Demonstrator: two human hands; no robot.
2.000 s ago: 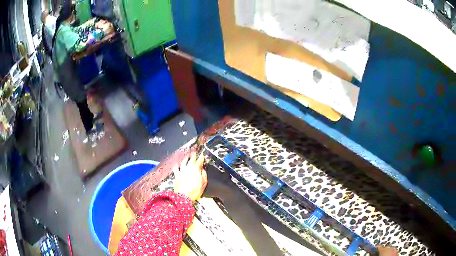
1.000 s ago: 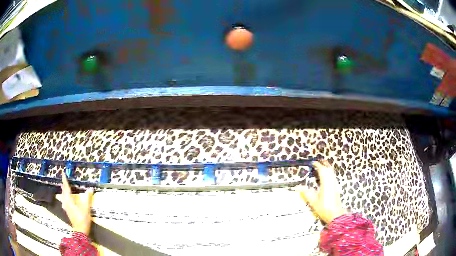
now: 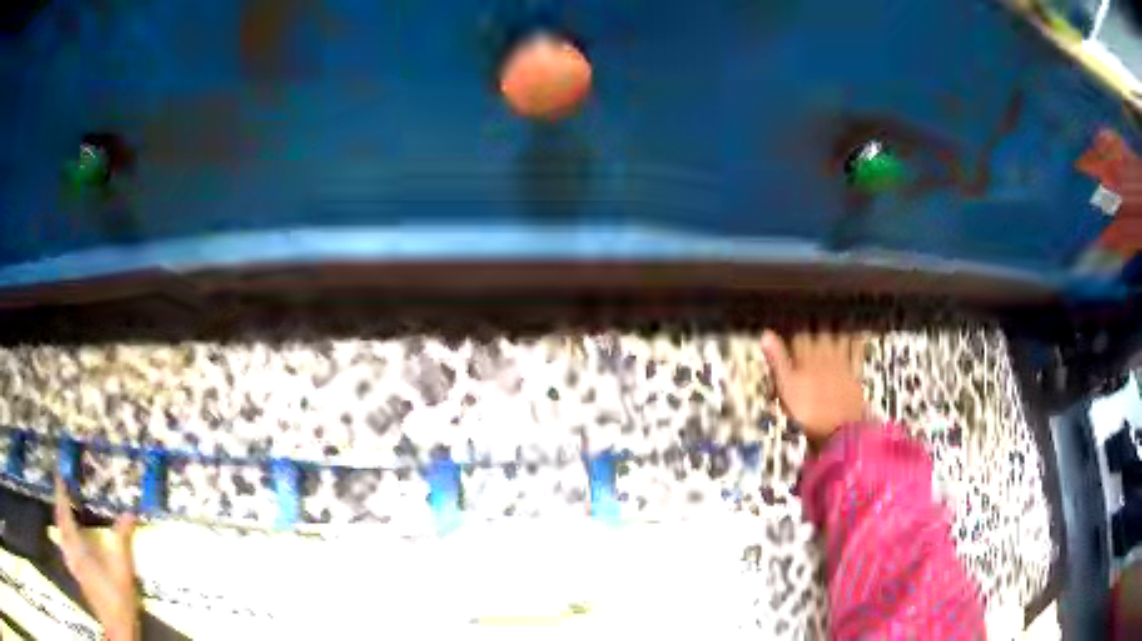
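Observation:
The long cutting die (image 3: 445, 488), blue with cross-bars, lies flat on the leopard-print material (image 3: 501, 388). My left hand (image 3: 100, 564) is at the lower left, its fingertips at the die's near edge; whether it grips is not clear. My right hand (image 3: 820, 382) lies flat on the material beyond the die's right end, fingers spread, fingertips near the press beam's lower edge, holding nothing. The view is blurred and the die's right end is hard to make out.
The blue press beam (image 3: 701, 138) spans the top, with an orange-red button (image 3: 546, 78) between two green buttons (image 3: 873, 164). Pale cut-out slots (image 3: 438, 582) lie on the near side of the die. A dark strip (image 3: 163, 626) shows at the lower left.
My right hand has left the die's right end and moved forward onto the material. My left hand remains by the die's near edge. The view has shifted closer and to the right.

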